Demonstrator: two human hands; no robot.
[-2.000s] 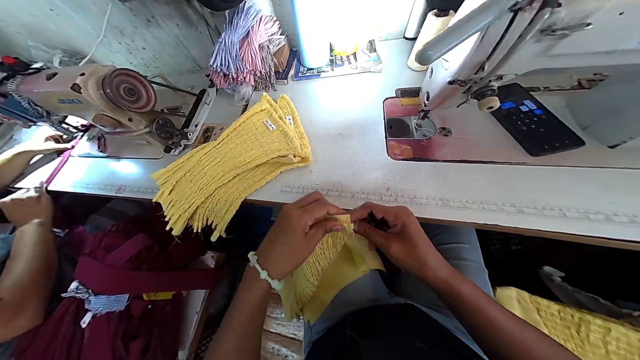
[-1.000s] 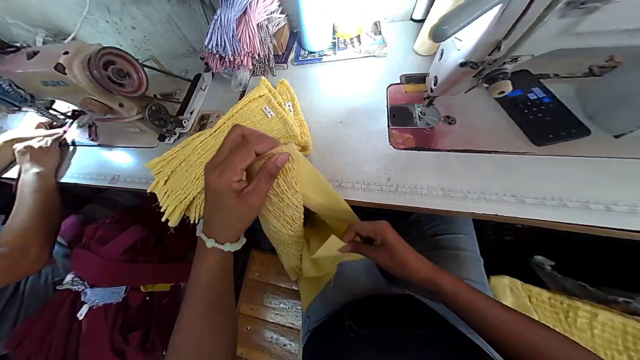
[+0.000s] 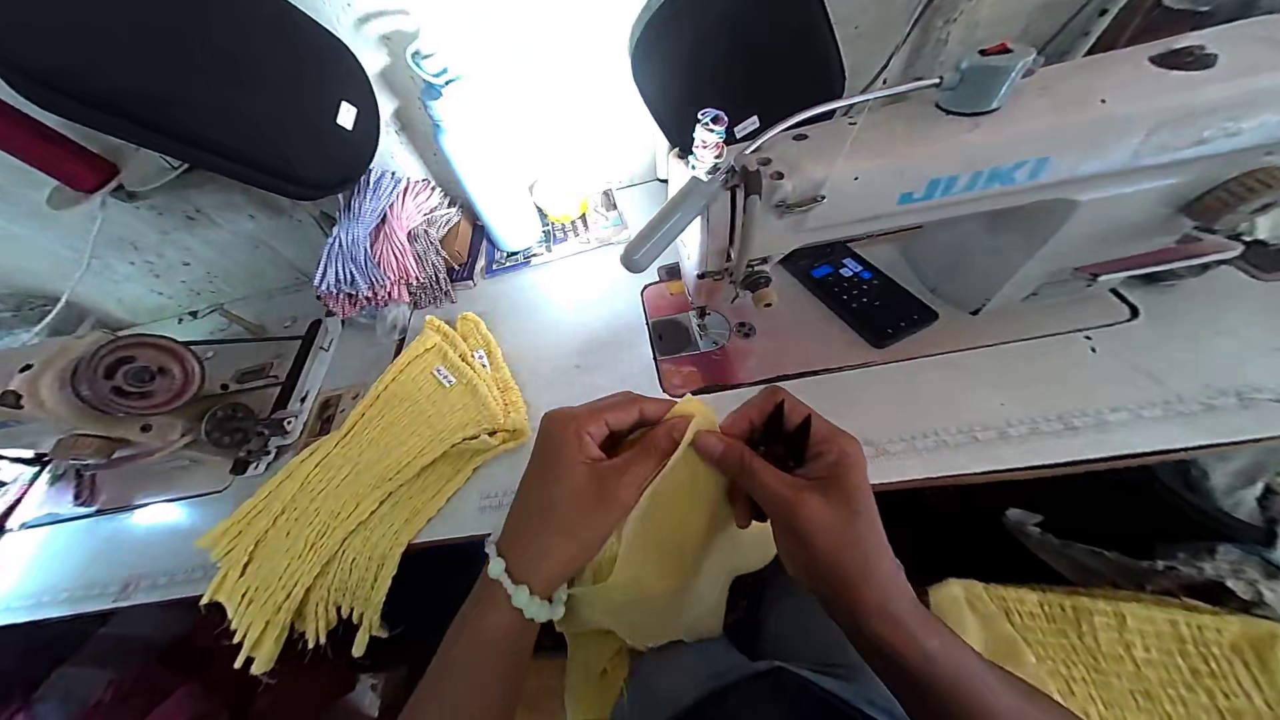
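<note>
My left hand (image 3: 600, 480) pinches the upper edge of a yellow fabric piece (image 3: 670, 560) over my lap. My right hand (image 3: 795, 475) pinches the same edge close beside it. A small dark pointed tool (image 3: 778, 440), perhaps thread snips, rests in the right palm. The fabric hangs below both hands, partly hidden by the left wrist. Left of my hands, a stack of yellow smocked fabric pieces (image 3: 370, 470) with small white labels lies on the sewing table (image 3: 570, 350). Just beyond my hands is the needle area of a white Juki sewing machine (image 3: 990, 190).
A black phone (image 3: 858, 295) lies under the machine arm. Bundles of checked fabric strips (image 3: 390, 240) stand at the back, near a blue-white cylinder (image 3: 485, 160). A second sewing machine (image 3: 130, 400) is at left. More yellow smocked fabric (image 3: 1120, 640) lies at lower right.
My left hand has come back from over the yellow stack to beside my right hand, and both now hold the fabric's edge. The view has shifted to show more of the machine.
</note>
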